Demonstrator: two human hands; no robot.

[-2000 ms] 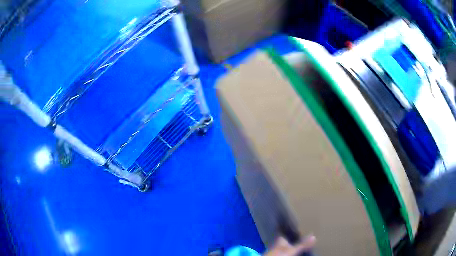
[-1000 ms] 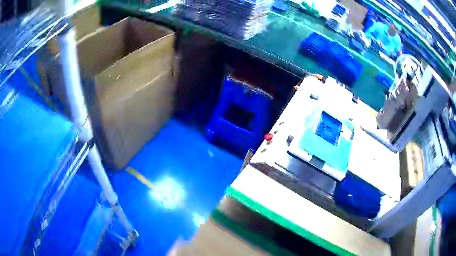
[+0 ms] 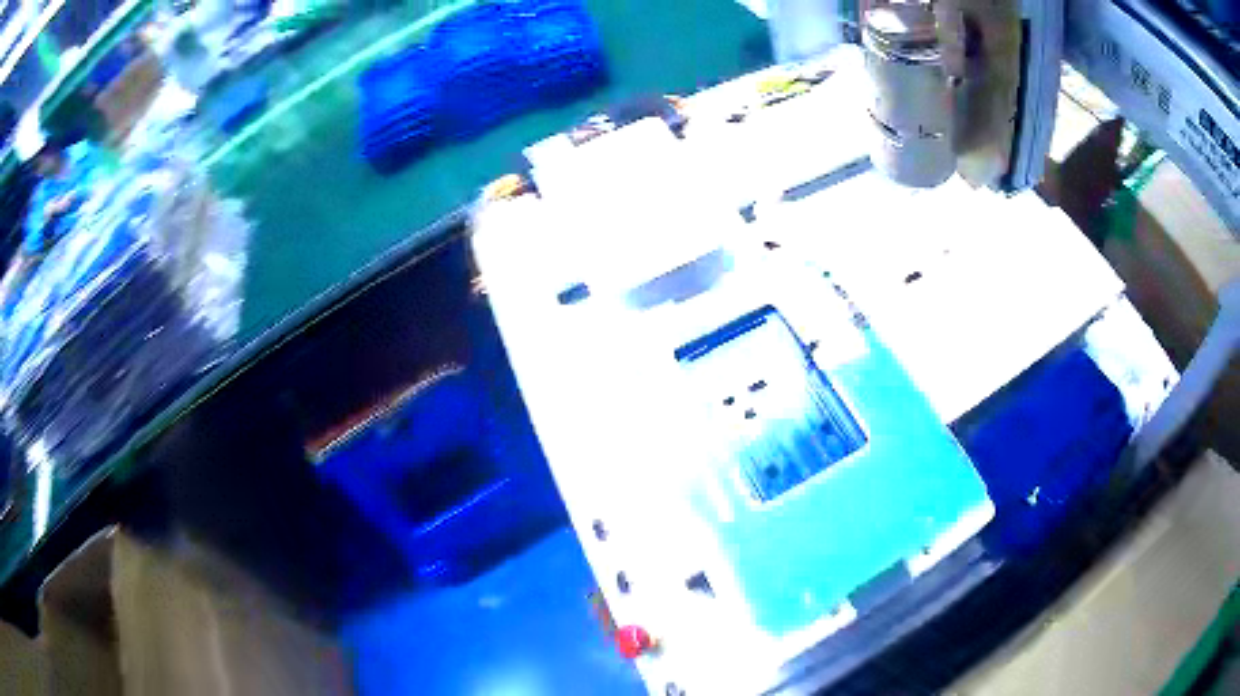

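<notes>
No hand shows in the frame now. Nearest in front of me is the white benchtop machine [image 3: 544, 354]. Its white and light-blue fixture [image 3: 870, 496] has a rectangular recess with small dark holes in it; no housing shows in it. The grey-metal machine head [image 3: 908, 102] stands at the top right beside a grey upright. A red button [image 3: 634, 640] is on the machine's near left edge. Blue plastic housings [image 3: 476, 71] lie in rows on the green bench behind.
The dark-green bench [image 3: 306, 218] runs across the upper left, with a blurred stack in shiny film [image 3: 123, 326] on it. A blue crate-like object [image 3: 435, 476] stands below. Brown cartons are at the lower left [image 3: 204, 619] and lower right [image 3: 1156, 564].
My view has swung right and closer to the machine and fixture. The cart and the large open carton have left the view or are cut off. The fingers seen two seconds ago are gone.
</notes>
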